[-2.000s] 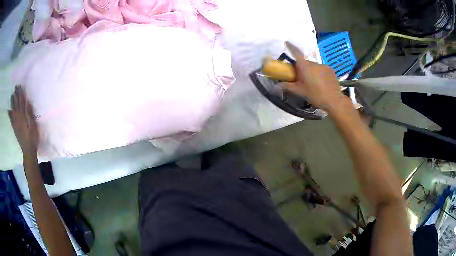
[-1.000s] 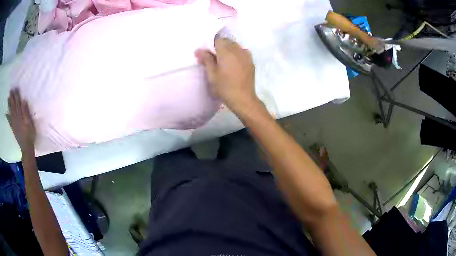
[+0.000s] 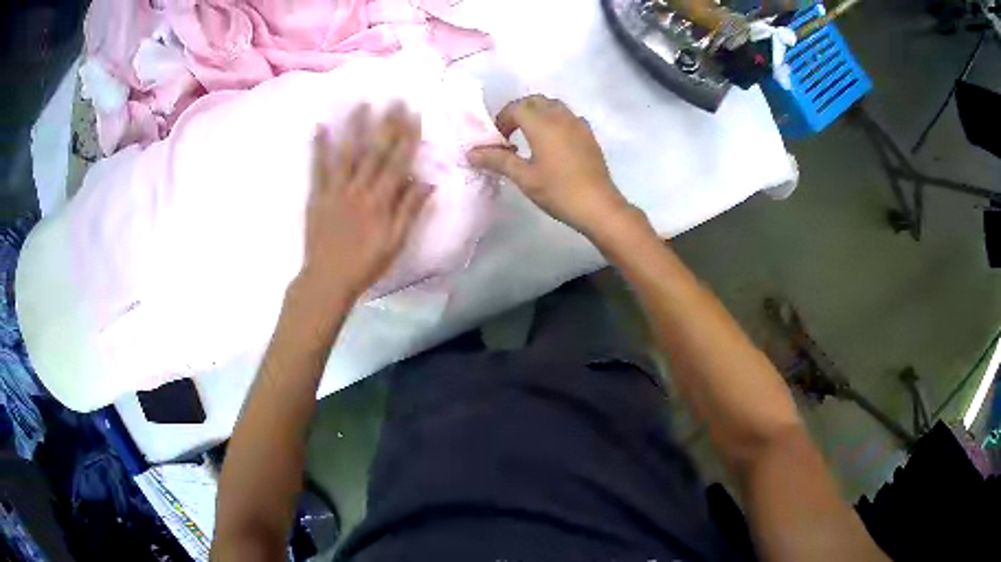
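The pink garment (image 3: 231, 209), nearly white in the bright light, lies spread over the padded board (image 3: 49, 318). My left hand (image 3: 368, 198) is over the middle right part of the cloth, fingers apart and slightly blurred. My right hand (image 3: 554, 159) is at the garment's right edge, with thumb and forefinger at the cloth near the collar or cuff end. Whether the fingertips pinch the cloth is hard to see. The steam iron (image 3: 670, 55) sits at the board's far right end, with no hand on it.
A crumpled pink heap (image 3: 263, 38) lies along the far side. A blue plastic grid basket (image 3: 818, 77) is at the right end beside the iron. A small black rectangle (image 3: 172, 402) lies at the near left. Dark blue cloth (image 3: 99, 472) is at the lower left.
My right hand let go of the iron, which now rests at the right end, and moved to the garment's right edge. My left hand moved from the left end to the middle of the garment.
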